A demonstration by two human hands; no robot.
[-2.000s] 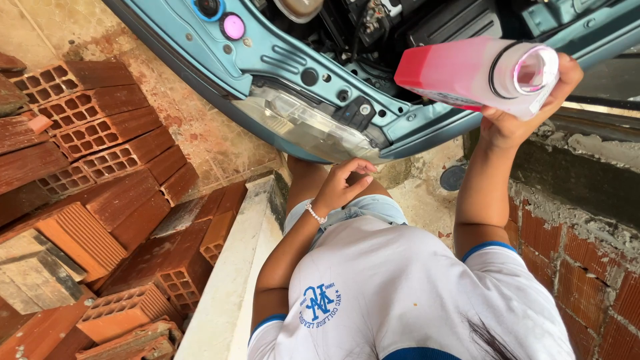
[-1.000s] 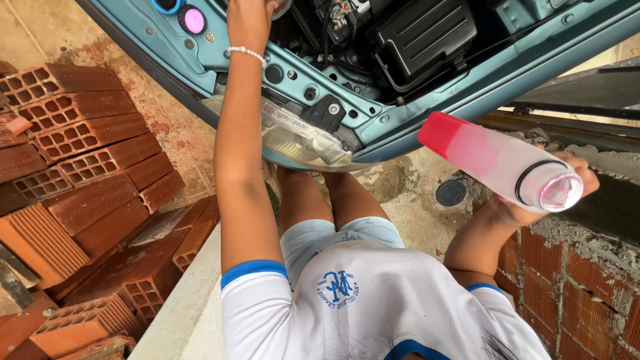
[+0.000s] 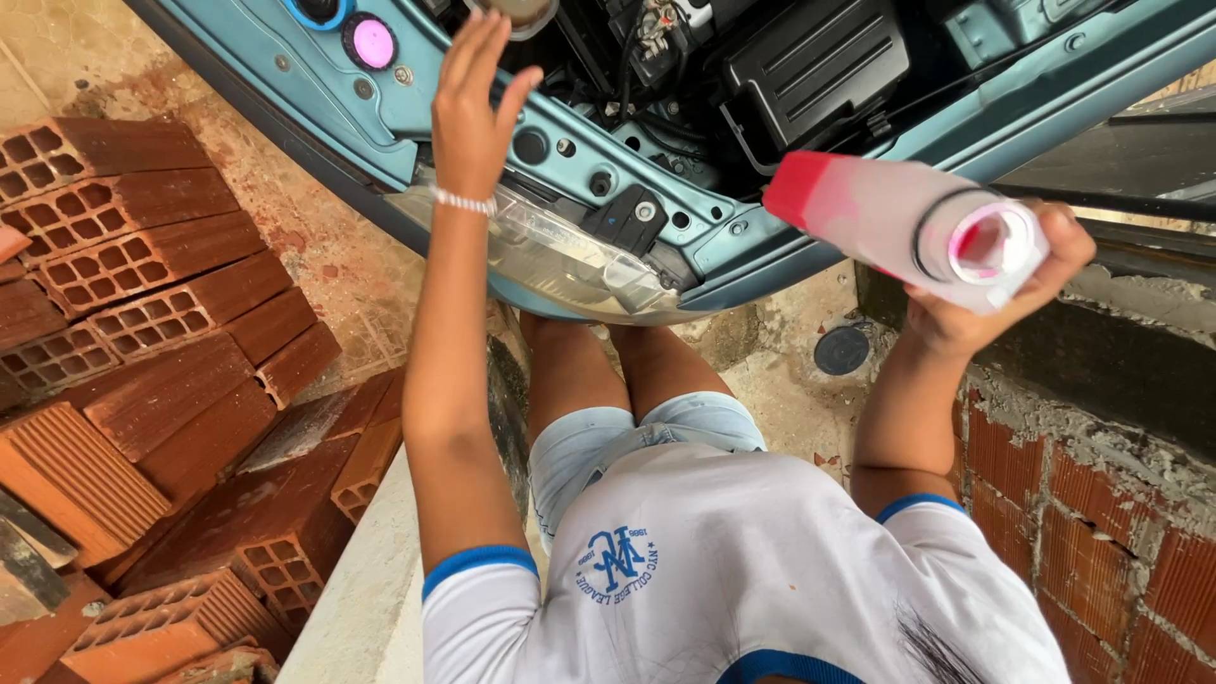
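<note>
My right hand (image 3: 997,285) grips a translucent plastic bottle (image 3: 883,209) near its open mouth; the bottle lies tilted, mouth toward me, with red-pink liquid gathered at its far end. My left hand (image 3: 478,104), with a beaded bracelet (image 3: 463,201) at the wrist, is over the car's front panel, fingers spread. Its fingertips are at the edge of a round translucent part (image 3: 522,13) at the top of the view; whether they touch it, I cannot tell. A pink round cap (image 3: 370,42) and a blue ring (image 3: 320,9) are on the blue-green panel to the left.
The open engine bay holds a black plastic cover (image 3: 817,71). A headlight (image 3: 570,256) sits at the car's front edge, close to my legs. Hollow clay bricks (image 3: 171,380) are stacked at left beside a pale ledge (image 3: 366,579). A brick wall (image 3: 1092,541) stands at right.
My left hand has gone from near my waist, two seconds ago, up to the engine bay. The bottle has stayed in my right hand and has lowered relative to the car.
</note>
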